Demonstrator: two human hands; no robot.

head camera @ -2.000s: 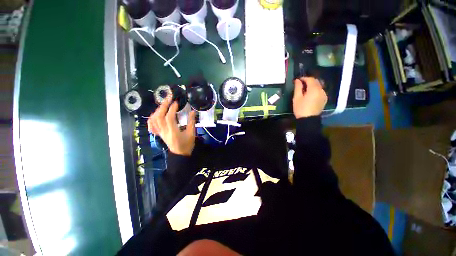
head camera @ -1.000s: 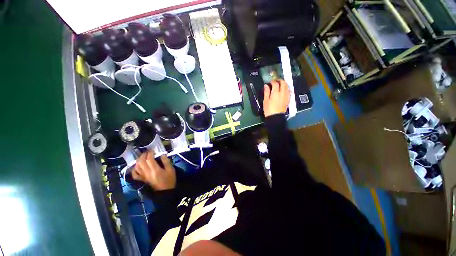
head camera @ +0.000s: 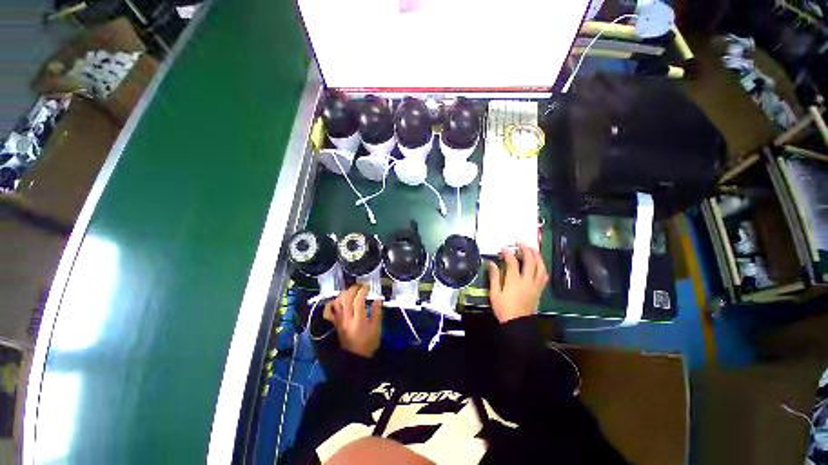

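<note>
Four white security cameras with black rounded fronts stand in a near row on the green bench. The two left ones [head camera: 313,253] [head camera: 360,252] show pale dotted lens rings; the two right ones [head camera: 405,258] [head camera: 456,262] show mostly black tops. My left hand [head camera: 356,320] is at the white base of the second camera from the left; whether it grips is hidden. My right hand [head camera: 520,283] rests with bent, spread fingers on the near end of the long white keyboard [head camera: 508,200], with no held object visible.
Four more cameras [head camera: 413,136] stand in a back row, below a bright monitor [head camera: 445,45]. A yellow tape roll [head camera: 524,140] lies on the keyboard. Right are a mouse [head camera: 596,272], a dark pad [head camera: 661,299], a black box [head camera: 635,141] and a white strip [head camera: 641,254]. A green conveyor [head camera: 195,209] runs left.
The view has shifted, showing more of the monitor. My right hand has moved left from the mouse pad to the keyboard's near end. My left hand stays by the left cameras' bases.
</note>
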